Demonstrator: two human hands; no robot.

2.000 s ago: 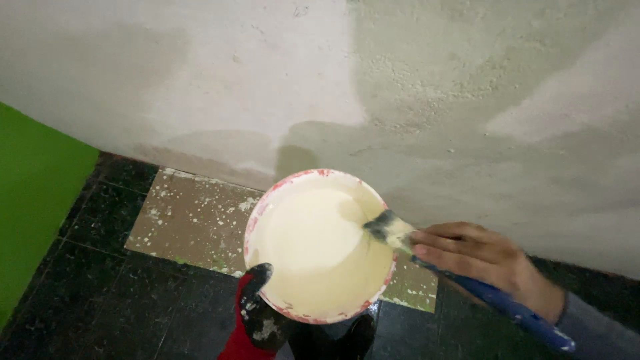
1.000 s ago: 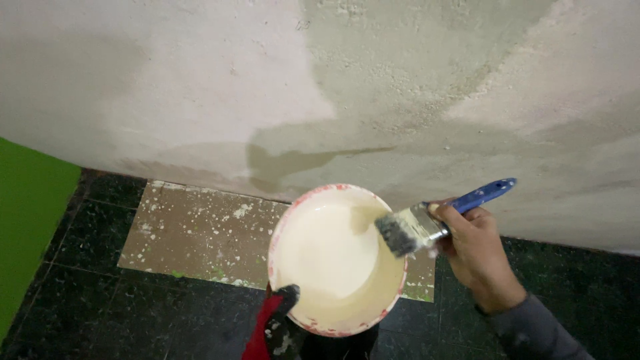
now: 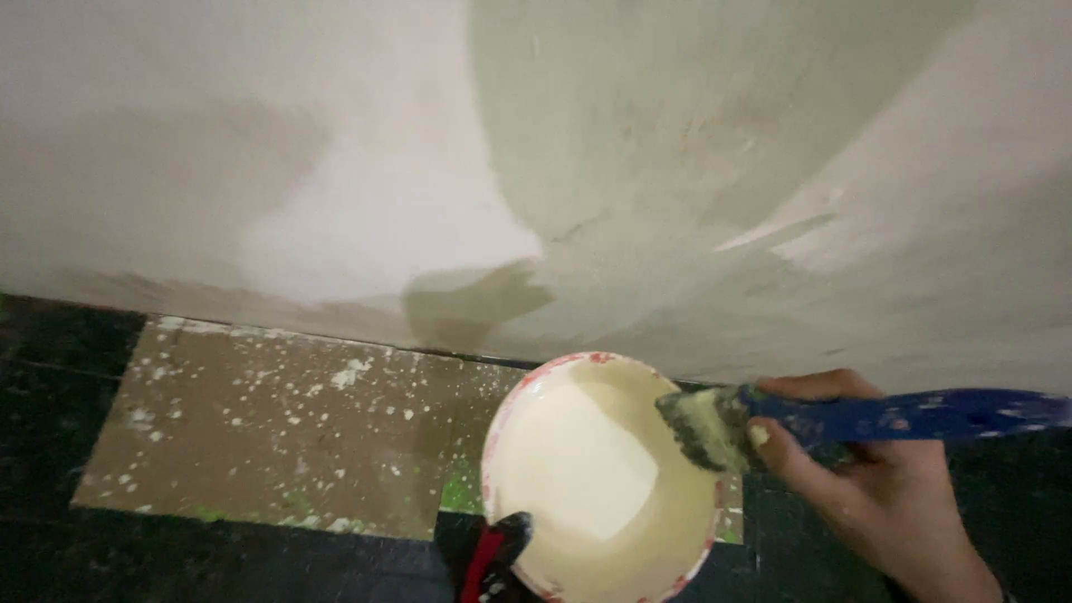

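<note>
My right hand point(image 3: 871, 486) grips a flat paintbrush point(image 3: 896, 415) by its blue, paint-spotted handle. The brush's paint-smeared bristles point left over the right rim of a round bucket point(image 3: 500, 419), whose edge is streaked red. Pale cream paint point(image 3: 578, 461) lies inside the bucket. At its lower left rim, my left hand point(image 3: 494, 557), in a red and black glove spotted with paint, holds the bucket; only the thumb side shows, and the other fingers are hidden.
A plastered wall point(image 3: 377, 167) with pale and greyish patches rises in front, with shadows across it. Along its foot lies a brown sheet point(image 3: 276, 427) spattered with white and green paint, on dark floor tiles point(image 3: 352, 574).
The brush has turned from handle up and right to nearly level, its bristles still by the bucket's right rim. The view has shifted, and the green surface at the left has left the frame.
</note>
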